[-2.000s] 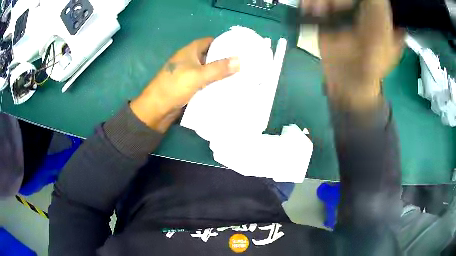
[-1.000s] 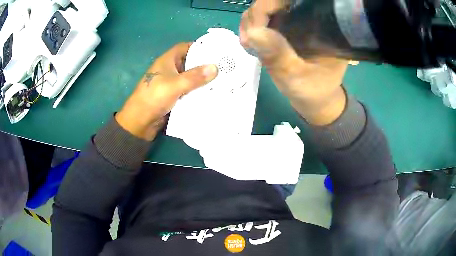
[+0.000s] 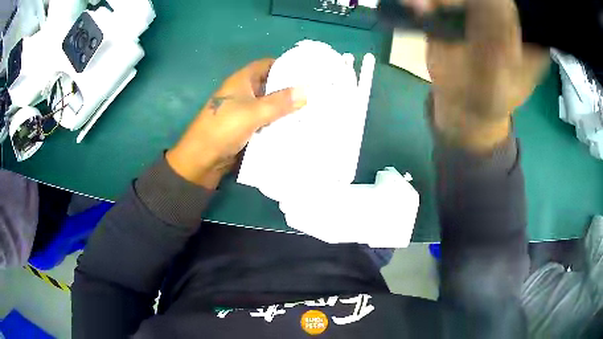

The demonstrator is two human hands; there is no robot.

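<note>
The white camera body lies over the front edge of the green bench, its rounded end away from me, its back overexposed. Its white mounting bracket sticks out at the near right, over the edge. A white antenna runs along its right side. My left hand holds the body from the left, thumb on top near the rounded end. My right hand is blurred at the upper right, away from the body, closed around the black electric screwdriver, which is cut off by the top edge. The screwdriver's tip cannot be made out.
Unfinished white cameras with an open shell and loose wires lie at the left. A dark tray and a tan paper are at the far side. White units lie at the far right. Grey sleeves show at both sides.
Over the last second my right hand has moved from beside the body's rounded end to the upper right with the screwdriver. The body and my left hand have shifted slightly right in view.
</note>
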